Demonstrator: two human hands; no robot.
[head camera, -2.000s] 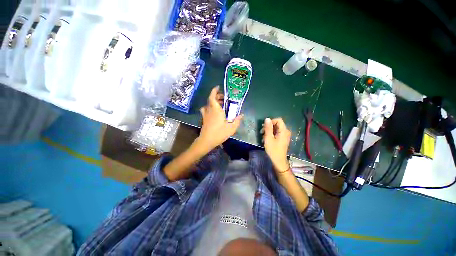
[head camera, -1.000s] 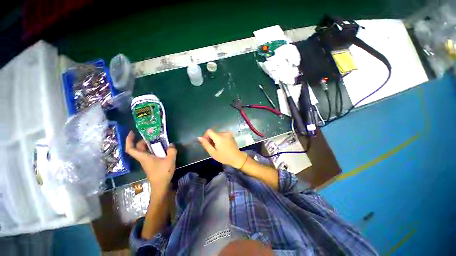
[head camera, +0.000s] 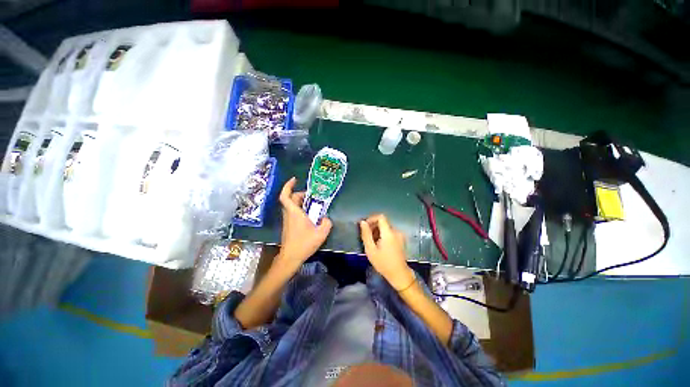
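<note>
A white rear housing with a green circuit board (head camera: 326,178) is held over the dark green mat, wide end away from me. A white block sits in its narrow end. My left hand (head camera: 303,228) grips that narrow end, thumb on one side and fingers on the other. My right hand (head camera: 384,243) is near the mat's front edge, to the right of the housing and apart from it. Its fingers are curled with thumb and fingertips close together; whether something small is between them cannot be seen.
Red-handled cutters (head camera: 445,219) lie right of my right hand. Soldering irons (head camera: 511,246), a crumpled white cloth (head camera: 516,172) and black equipment stand further right. A small bottle (head camera: 390,140) is at the back. Blue bins (head camera: 262,108), plastic bags and a white tray (head camera: 187,72) are left.
The camera view has swung left and back again. My left hand keeps hold of the housing. My right hand stays near the front edge, its fingers still curled.
</note>
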